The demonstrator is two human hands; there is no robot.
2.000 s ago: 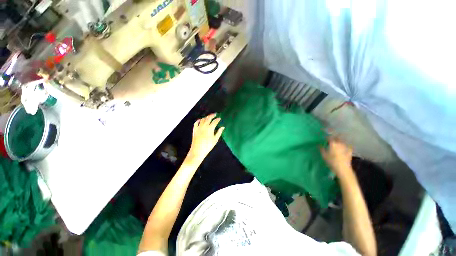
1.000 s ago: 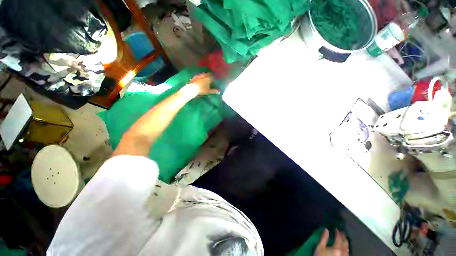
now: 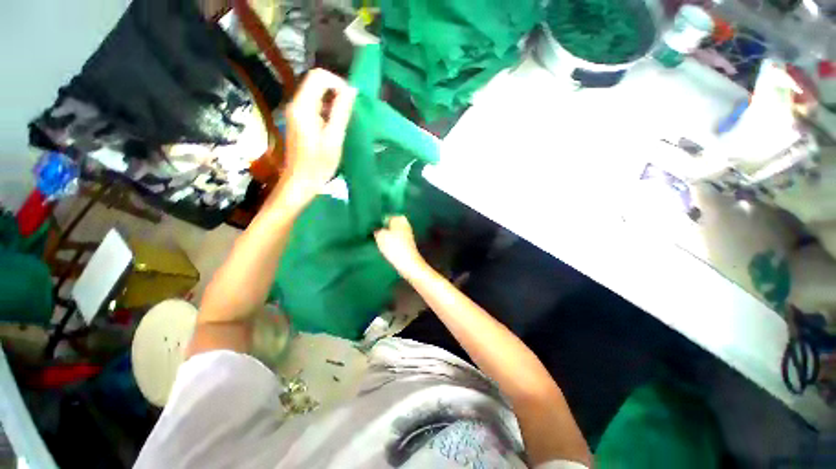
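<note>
A green garment panel (image 3: 365, 156) is lifted between my hands, left of the white machine table's corner. My left hand (image 3: 319, 128) is raised and pinches its upper edge. My right hand (image 3: 396, 243) is lower and closed on the same cloth nearer my lap. More green cloth (image 3: 330, 275) hangs below my hands, beside my lap; whether it is the same piece I cannot tell. The held cloth is somewhat blurred.
The white table (image 3: 550, 183) bears a metal pot (image 3: 587, 66) of green strips, the sewing machine (image 3: 761, 137), green scraps (image 3: 770, 277) and black scissors (image 3: 801, 355). Heaped green cloth (image 3: 449, 55) lies at the top. A round stool (image 3: 165, 350) stands at left, green cloth (image 3: 660, 426) at lower right.
My left hand has risen with green cloth in it. My right hand has moved from the lower right across to the left and taken hold of the cloth. The view has shifted slightly.
</note>
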